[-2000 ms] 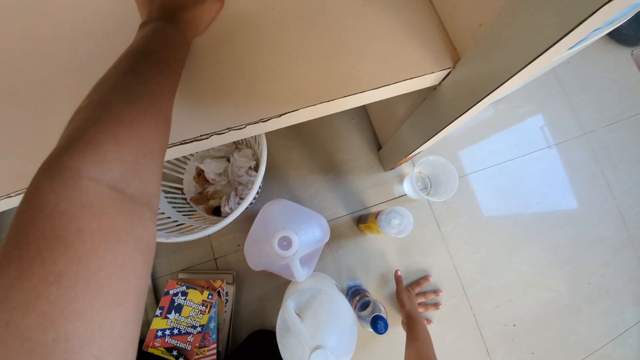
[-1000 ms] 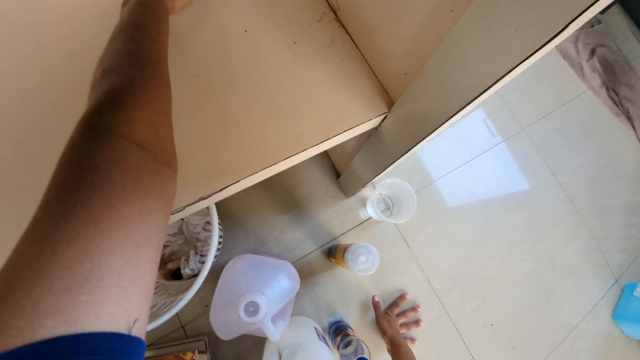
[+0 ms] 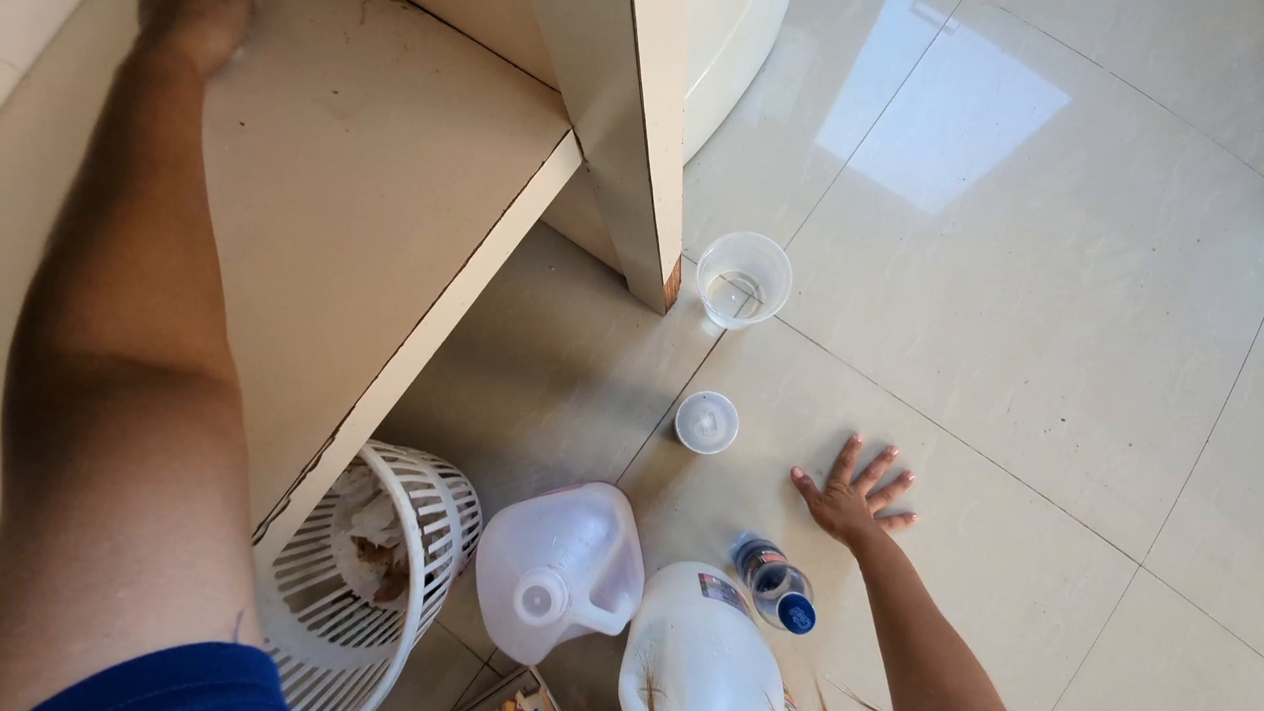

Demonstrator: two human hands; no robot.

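My left arm reaches up over the cream shelf board point(image 3: 365, 188). My left hand point(image 3: 202, 30) rests near its far end, partly cut off by the top edge of the view; its fingers are hidden. On the tiled floor lies my right hand point(image 3: 857, 494), palm down with fingers spread, holding nothing. Left of it stand a lidded plastic container point(image 3: 707, 423) and, farther up, a clear plastic cup point(image 3: 745, 280) beside the shelf's upright panel point(image 3: 617, 148). Below and left of that hand is a small clear bottle with a blue cap point(image 3: 775, 585).
An open translucent jug point(image 3: 560, 568) and a white jug point(image 3: 696, 642) stand at the bottom. A white slatted plastic basket point(image 3: 420, 523) holding crumpled paper is partly under the shelf. A rounded white object point(image 3: 731, 69) lies behind the upright panel.
The view has shifted, bringing the rounded white object behind the upright panel into sight. My right hand stays spread on the floor near the bottle.
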